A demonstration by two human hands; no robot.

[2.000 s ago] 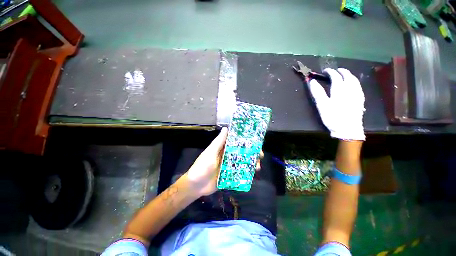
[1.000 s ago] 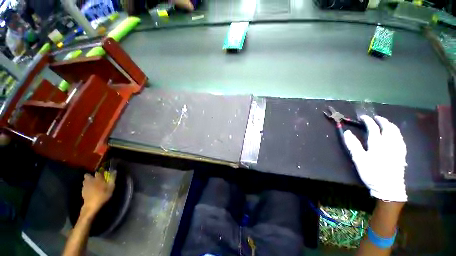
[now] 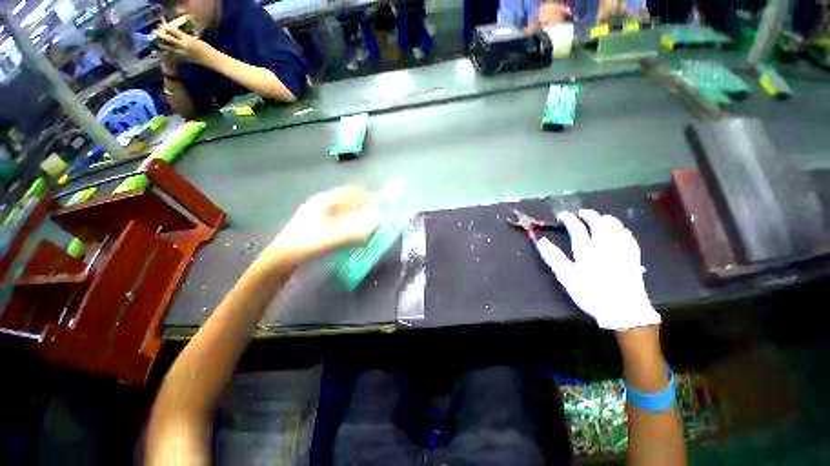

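My bare left hand [image 3: 329,226] is blurred over the bench's left part. A narrow green circuit board [image 3: 371,246], also blurred, is at its fingertips, tilted across the bench edge and the belt. The exact grip cannot be made out. My gloved right hand [image 3: 596,264] rests on the black mat, its fingers around the dark handles of the side cutters [image 3: 528,224]. The cutters' jaws lie open on the mat, pointing left.
An orange-red rack [image 3: 118,273] stands at left, a dark sheet stack [image 3: 751,187] in its red stand at right. Two boards [image 3: 349,136] [image 3: 561,106] lie on the green belt [image 3: 455,136]. A carton of small bits [image 3: 596,414] is below the bench. A co-worker [image 3: 232,55] sits across.
My left hand has moved from beside the rack's bottom up and right over the bench, with a board now at its fingers. The view has shifted. My right hand still holds the cutters.
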